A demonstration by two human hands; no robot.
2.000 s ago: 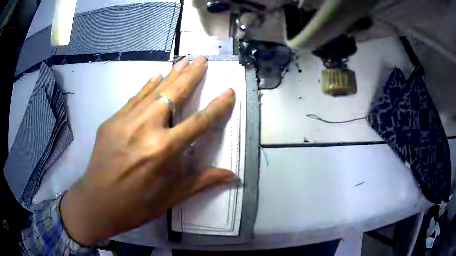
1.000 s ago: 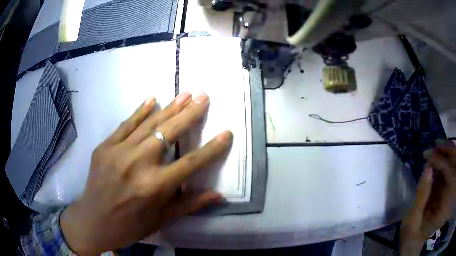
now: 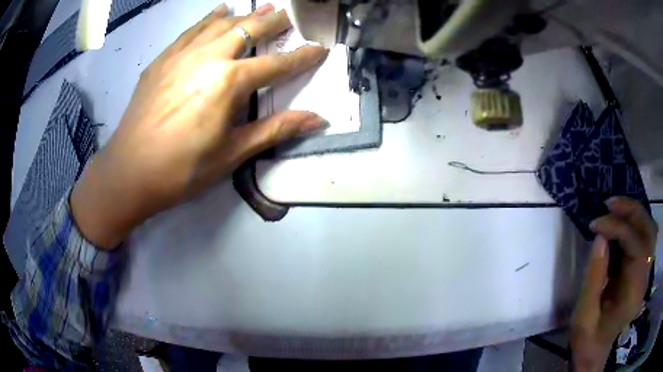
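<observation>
The white template (image 3: 320, 94) lies on a grey-blue cloth piece (image 3: 369, 129), whose edge shows at its right and below. Its top runs under the machine head, beside the presser foot (image 3: 358, 76). My left hand (image 3: 196, 102) lies flat on the template with its fingers apart, pressing rather than gripping. My right hand (image 3: 618, 269) is at the right edge, its fingers touching the lower part of the navy printed pieces (image 3: 592, 163). Whether it pinches them cannot be seen.
A fanned stack of grey-blue pieces (image 3: 47, 160) lies at the left. Sewn pieces (image 3: 65, 36) show at the upper left, partly hidden by my left hand. The machine head (image 3: 480, 29) is above, with a brass-yellow knob (image 3: 496, 109). A thread tail (image 3: 494, 171) lies near the printed pieces.
My left hand, the template and the cloth under it have moved away from me, further under the machine head. My right hand has come into view at the right and reached the printed pieces.
</observation>
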